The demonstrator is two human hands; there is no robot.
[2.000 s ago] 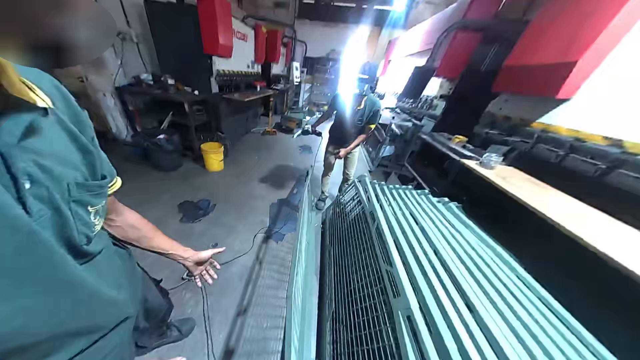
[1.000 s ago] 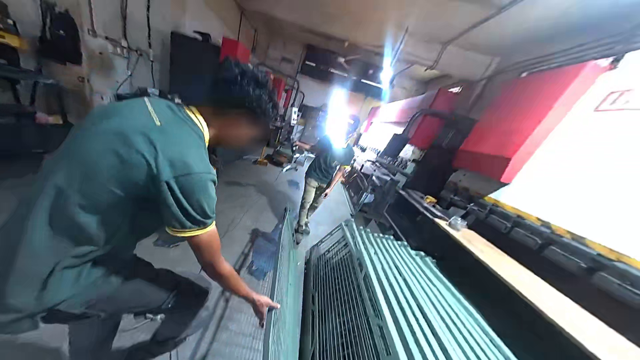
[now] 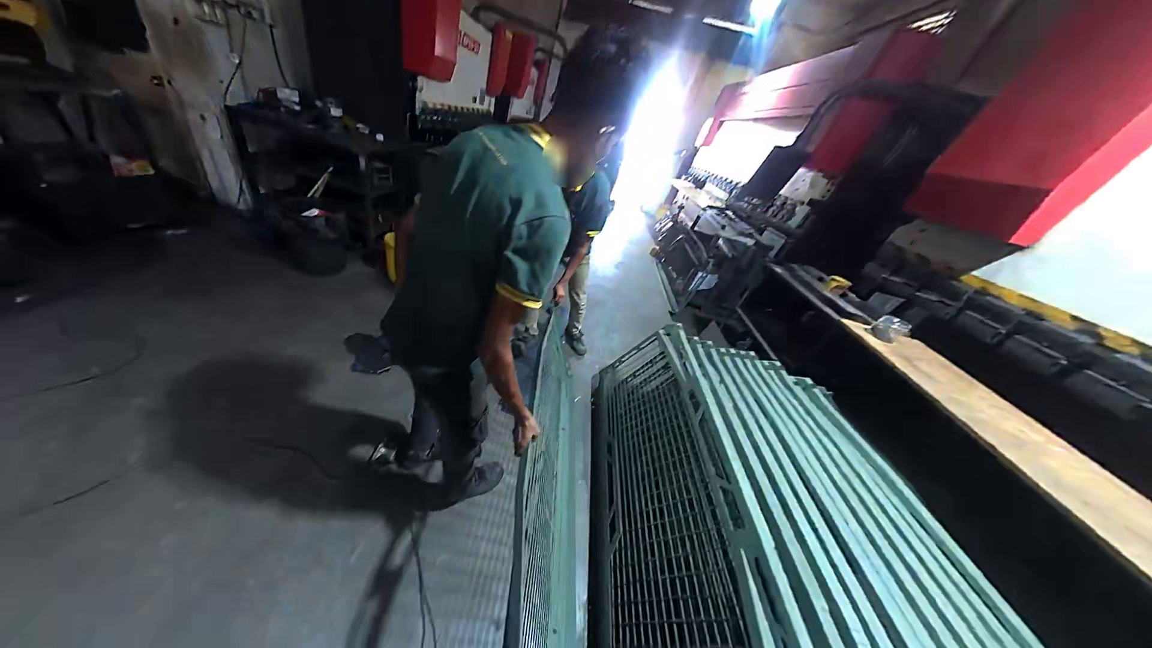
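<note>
Neither my left hand nor my right hand shows in the head view. Below the middle, a long green metal mesh panel stands on its edge. A co-worker in a green shirt bends over it, with one hand on its upper edge. Farther back, a second person has a hand near the far end of that panel. To its right, several green metal frames with mesh stand packed side by side. Whether I touch any of them is outside the view.
A long wooden board lies along the red and white machine at the right. Dark cables run over the floor at lower left. A dark cloth lies left of the co-worker. A cluttered dark workbench stands behind.
The near co-worker, with an empty open hand two seconds ago, has bent down and gripped the standing panel's edge. The second person has bent toward its far end. The view has swung.
</note>
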